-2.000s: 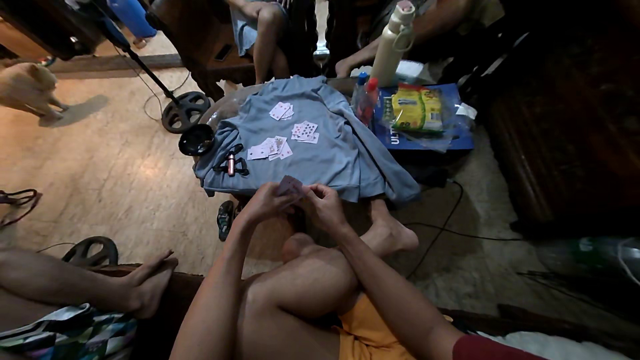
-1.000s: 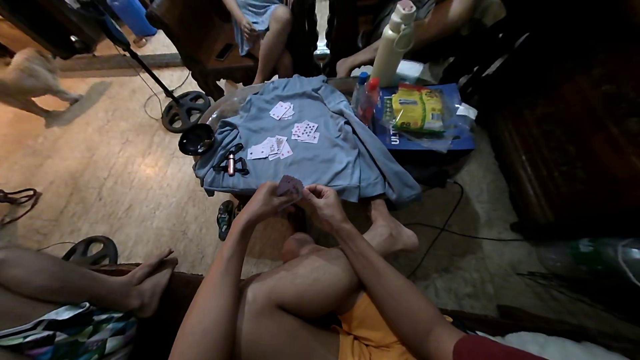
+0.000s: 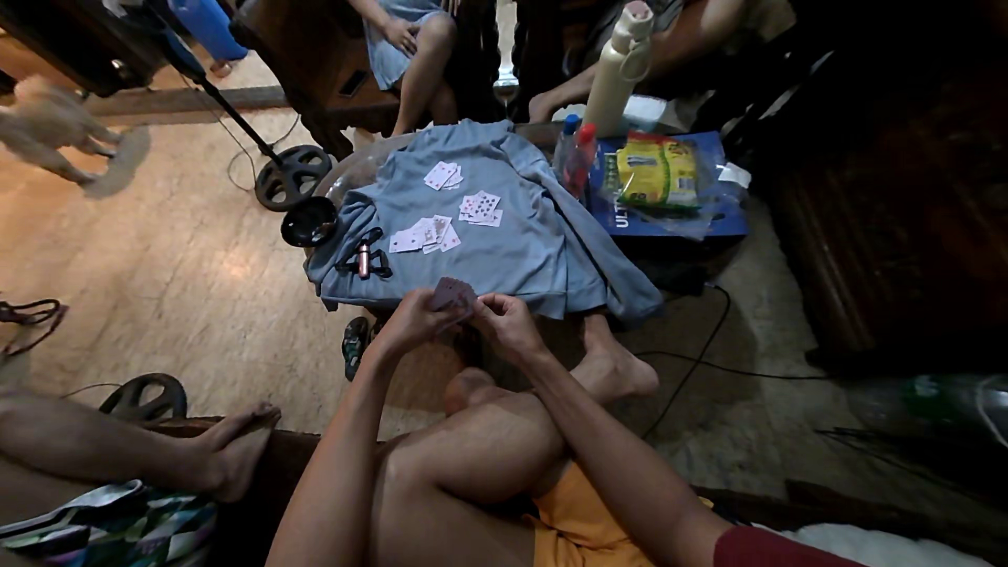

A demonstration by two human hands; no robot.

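Note:
My left hand (image 3: 416, 319) grips a fanned bunch of playing cards (image 3: 453, 299) just off the near edge of the table. At the right side of that fan, my right hand (image 3: 508, 321) pinches the cards' edge between thumb and fingers. Beyond my hands a grey-blue long-sleeved garment (image 3: 504, 272) covers the table. Three groups of face-up playing cards lie on it: a small one at the back (image 3: 443, 176), one at the middle right (image 3: 480, 209) and a spread one at the nearer left (image 3: 425, 235).
A black bowl (image 3: 309, 221) and a small pinkish cylinder (image 3: 364, 261) with black straps lie at the table's left. At right stand a cream flask (image 3: 618, 75) and a red-capped bottle (image 3: 580, 161), beside a yellow packet (image 3: 657, 172) on a blue box (image 3: 720, 216). Other people sit around; cables cross the floor.
The dog at the far left has moved; its head faced right two seconds ago. The card groups on the garment have not plainly changed, and my hands stay around the held cards.

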